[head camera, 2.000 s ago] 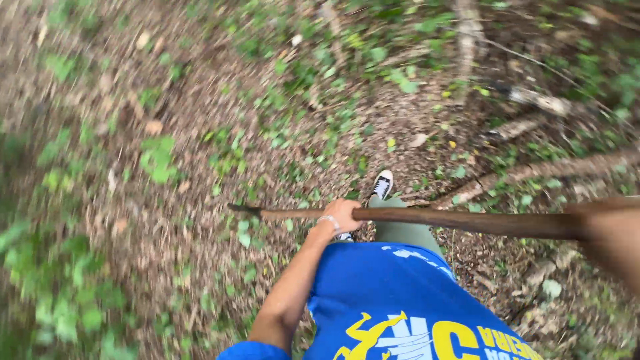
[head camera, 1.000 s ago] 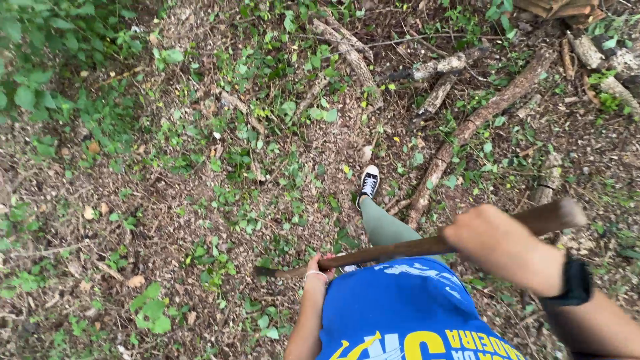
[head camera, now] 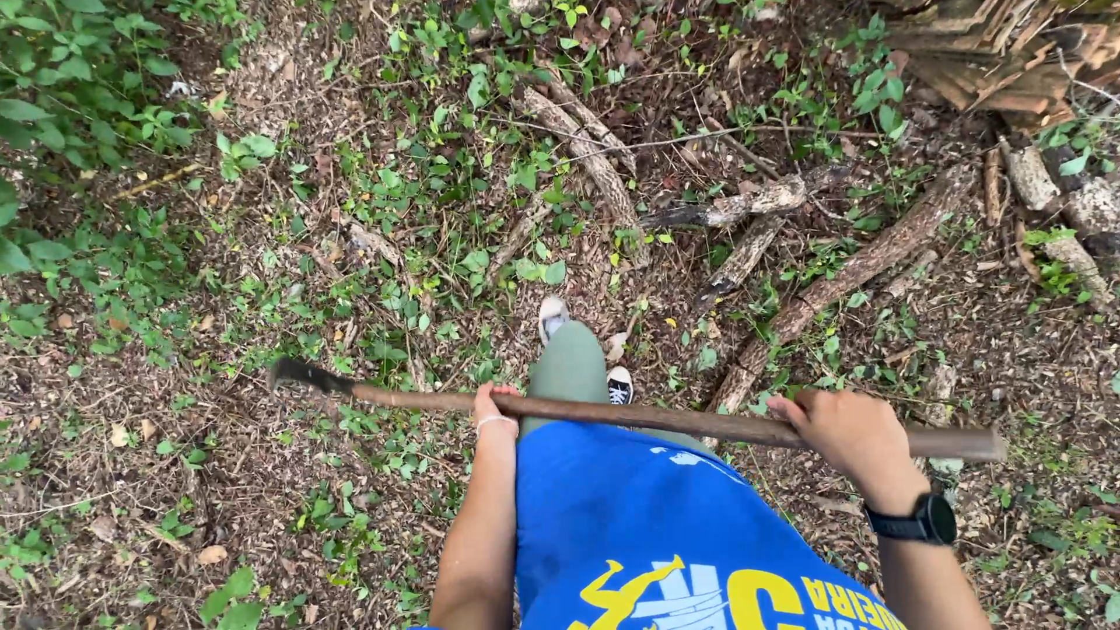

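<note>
A long wooden handle lies across the front of my blue shirt, with a dark curved metal head at its left end. The tool looks like a brush hook, though its exact kind is hard to tell. My left hand, with a pale band at the wrist, is closed around the thinner part of the handle. Near the thick right end, my right hand grips the handle from above; a black watch is on that wrist. Parts of the fingers of both hands are hidden.
Below are my sneakers on leaf litter with low green plants. A thick fallen branch lies to the right, with shorter logs ahead. Stacked flat pieces are at the upper right, and a leafy bush at the upper left.
The view has moved forward over the ground, and the stacked pieces at the upper right show more fully. My feet have changed places in a step. Both hands remain on the handle.
</note>
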